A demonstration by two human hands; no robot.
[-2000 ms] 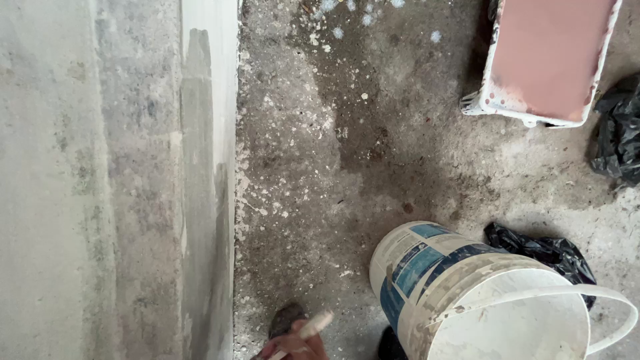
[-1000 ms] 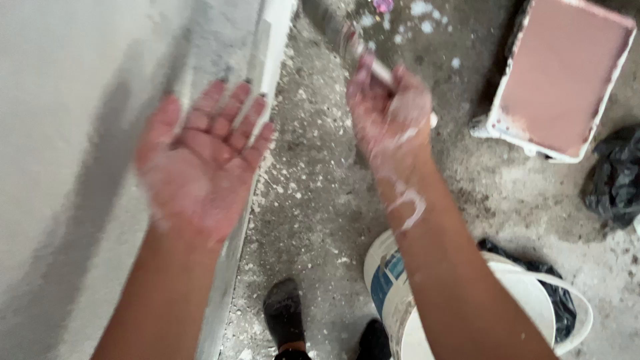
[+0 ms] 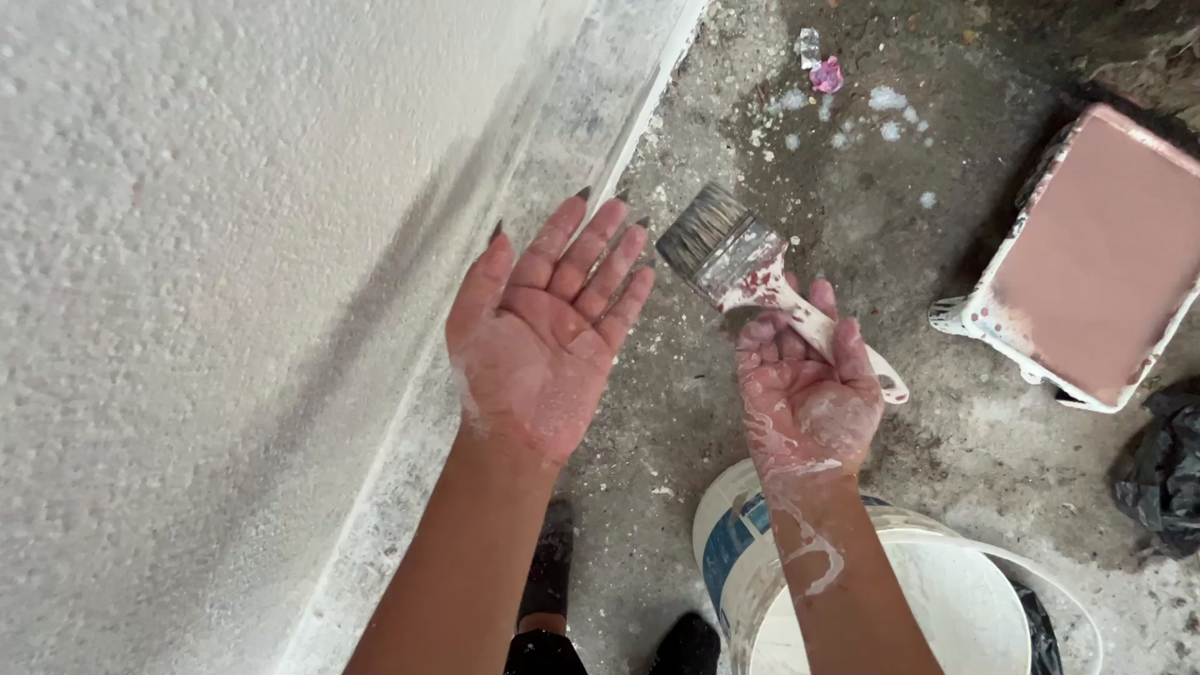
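Note:
My left hand (image 3: pixel 544 337) is palm up with fingers spread, holding nothing, beside the textured white wall (image 3: pixel 234 234). White paint smears its palm. My right hand (image 3: pixel 811 384), also palm up, holds a flat paintbrush (image 3: pixel 750 281) by its paint-spotted white handle, between thumb and fingers. The grey, worn bristles point up and left, toward my left fingertips but apart from them. White paint streaks run down my right wrist and forearm. Beneath that forearm stands a white plastic bucket (image 3: pixel 947 591) with blue marking on its side and its handle lying to the right.
A tray of pink paint (image 3: pixel 1106 253) with white-smeared edges lies at the right. Below it is a black plastic bag (image 3: pixel 1167 469). The concrete floor (image 3: pixel 684 403) bears paint spots and a crumpled pink scrap (image 3: pixel 826 74). My feet stand by the bucket at the bottom.
Both hands have come up into full view; two seconds ago only part of one hand showed at the bottom edge. The brush is now plainly visible. The view has shifted.

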